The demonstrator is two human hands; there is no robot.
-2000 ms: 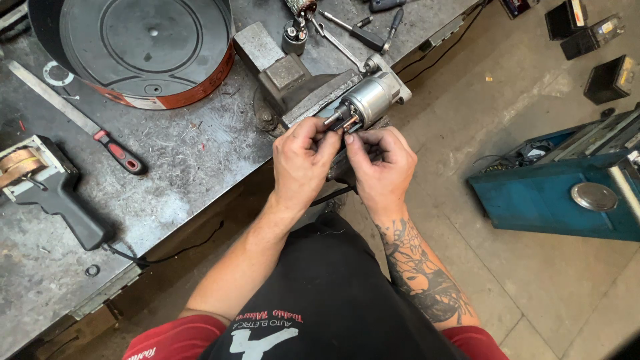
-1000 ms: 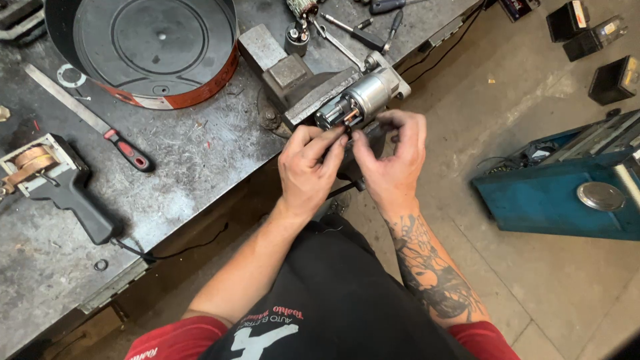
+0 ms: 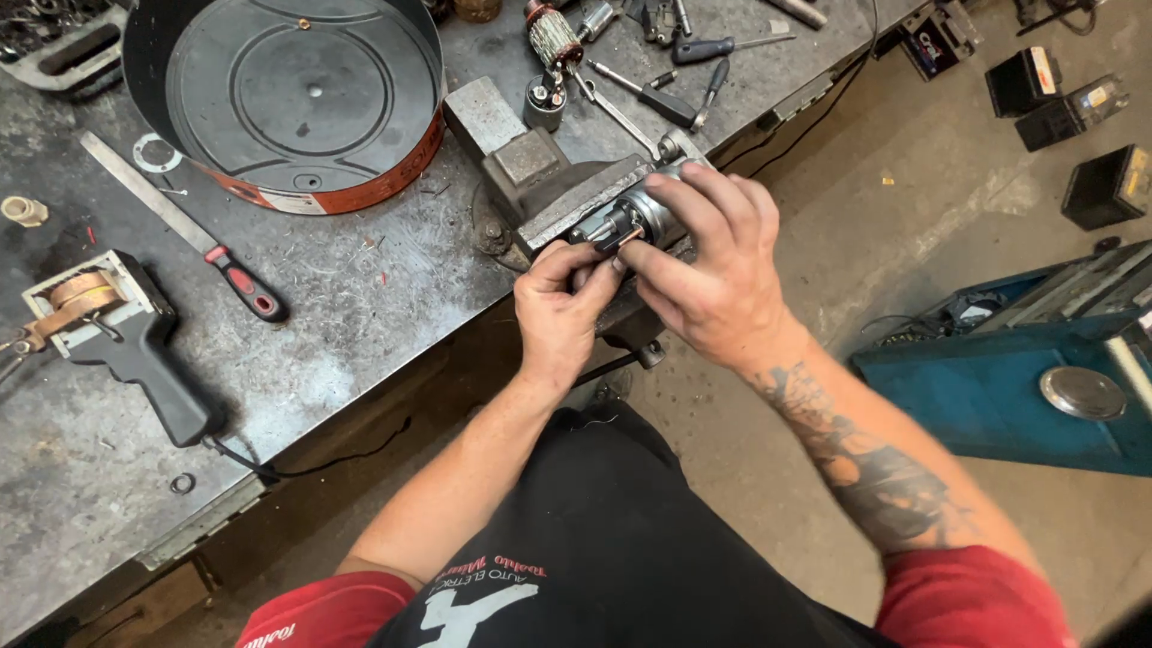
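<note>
A metal starter motor [image 3: 663,216] is at the jaws of a bench vise [image 3: 576,200], its open end facing me with a copper lead showing. My left hand [image 3: 562,310] pinches a small dark part at that open end. My right hand [image 3: 711,261] arches over the motor's housing, thumb and index fingertip at the copper lead beside the left fingertips; its other fingers lie over the housing. The fingers hide how the small part sits in the motor. Behind the vise are an armature [image 3: 553,38] and a small solenoid-like cylinder [image 3: 544,102].
On the metal bench lie a file [image 3: 162,198], a soldering gun [image 3: 153,351], a large round pan [image 3: 310,202], a screwdriver [image 3: 711,49] and a wrench [image 3: 621,119]. A blue cabinet [image 3: 972,387] stands at right, with several batteries [image 3: 1105,191] on the floor beyond.
My right hand has risen from the motor's near end, its fingers now over the housing. My left hand stays at the open end.
</note>
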